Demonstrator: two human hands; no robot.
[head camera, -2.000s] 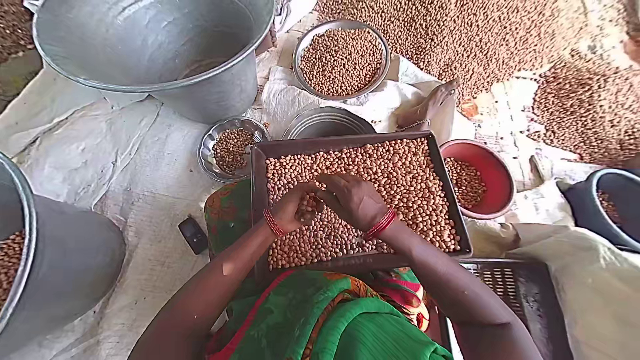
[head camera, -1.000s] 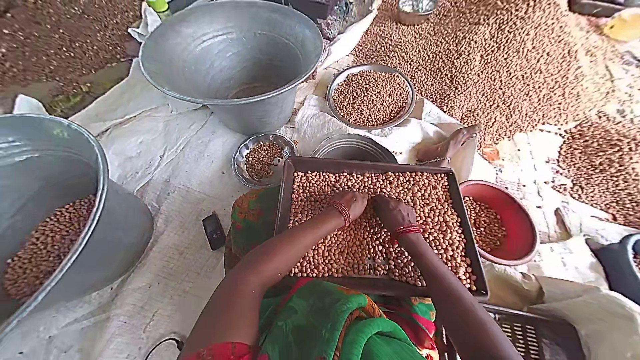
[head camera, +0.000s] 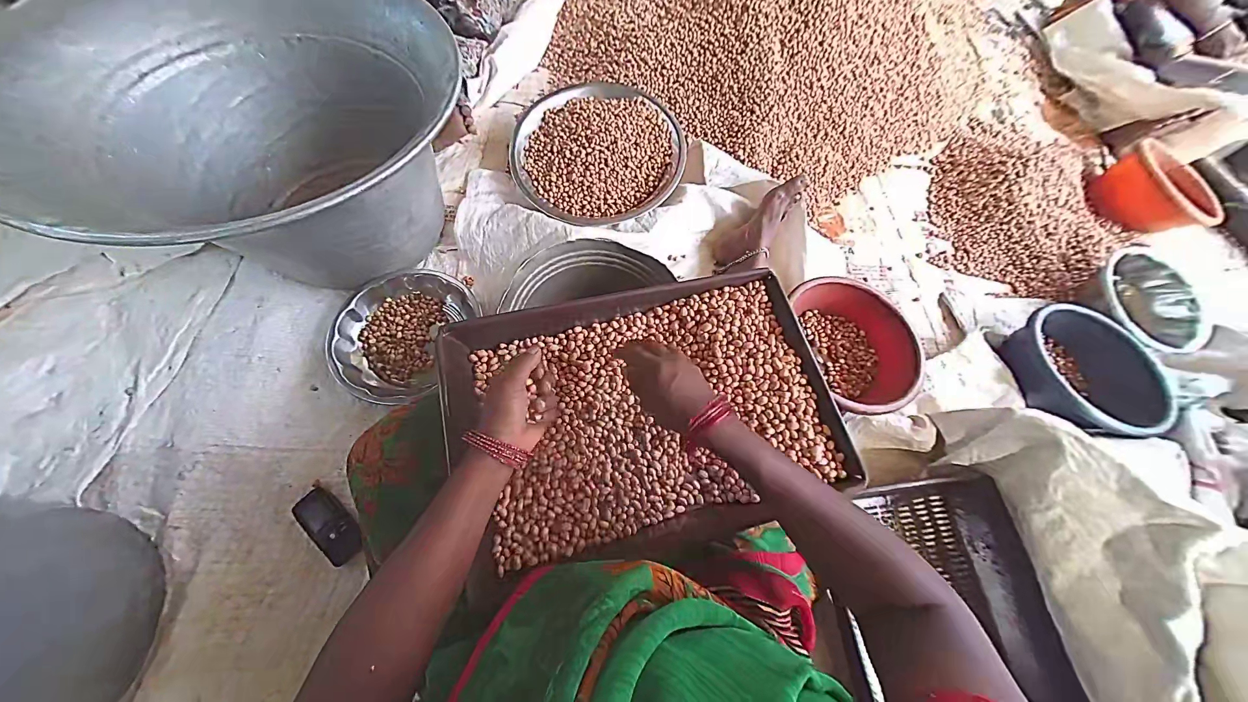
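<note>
A dark rectangular tray (head camera: 448, 390) rests on my lap, spread with round brown nuts (head camera: 604, 468). My left hand (head camera: 519, 398) is over the tray's left part, turned partly up, with a few nuts held in its curled fingers. Near the tray's middle, my right hand (head camera: 666, 384) reaches down with its fingertips at the nuts; whether it grips any is hidden. A fluted metal bowl (head camera: 341, 366) holding nuts sits left of the tray, and a red bowl (head camera: 892, 336) with nuts sits to its right.
A large metal tub (head camera: 361, 214) stands at upper left. Beyond the tray are a ridged metal bowl (head camera: 585, 268), a round dish (head camera: 522, 146) of nuts and a big nut heap (head camera: 799, 78). A slotted black crate (head camera: 1014, 585), blue tub (head camera: 1111, 414) and small black device (head camera: 328, 526) lie around.
My hands, close together over the tray earlier, are now apart, the left one nearer the tray's left side and turned partly up. The view has shifted.
</note>
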